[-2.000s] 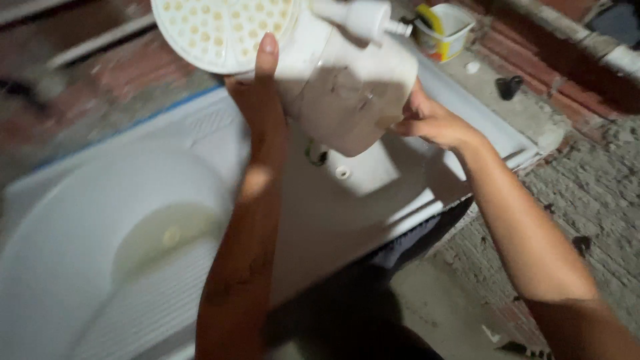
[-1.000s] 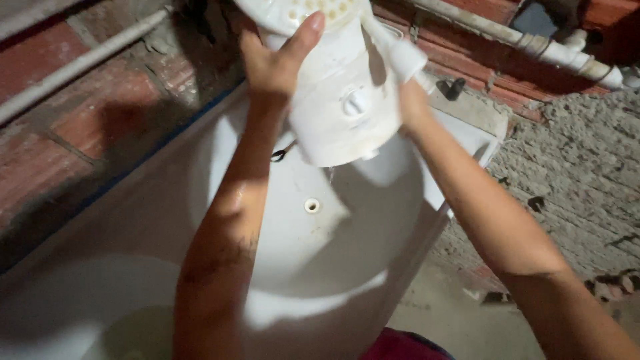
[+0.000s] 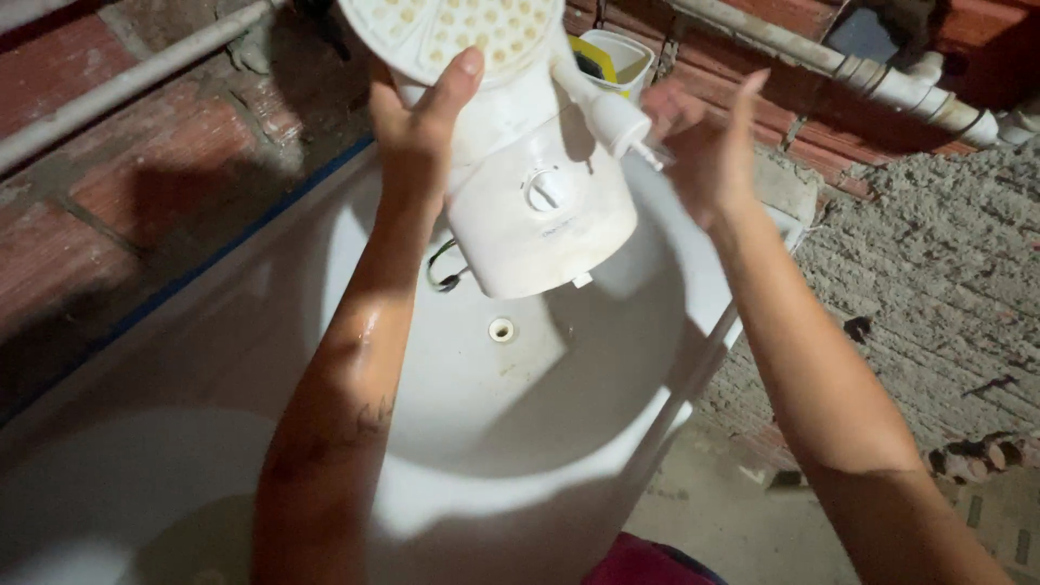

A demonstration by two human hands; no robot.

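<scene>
A white plastic kitchen appliance base, with a dial knob on its front, hangs tilted over the basin of a white laundry sink. A round perforated head tops it, and a white spout-like part juts out at its right. My left hand grips the appliance below the perforated head, the thumb over the rim. My right hand is off the body, right of the spout-like part, fingers spread and blurred. A dark wire shows behind the base's left side.
A white tub holding something yellow and black stands behind the sink. White pipes run along the brick wall. Rough concrete lies to the right. The basin has a drain hole; a second basin with cloudy water is at lower left.
My right hand, on the appliance's right side in both earlier frames, has come off it. The appliance's dial side, unclear two seconds ago, now faces me. The view has shifted.
</scene>
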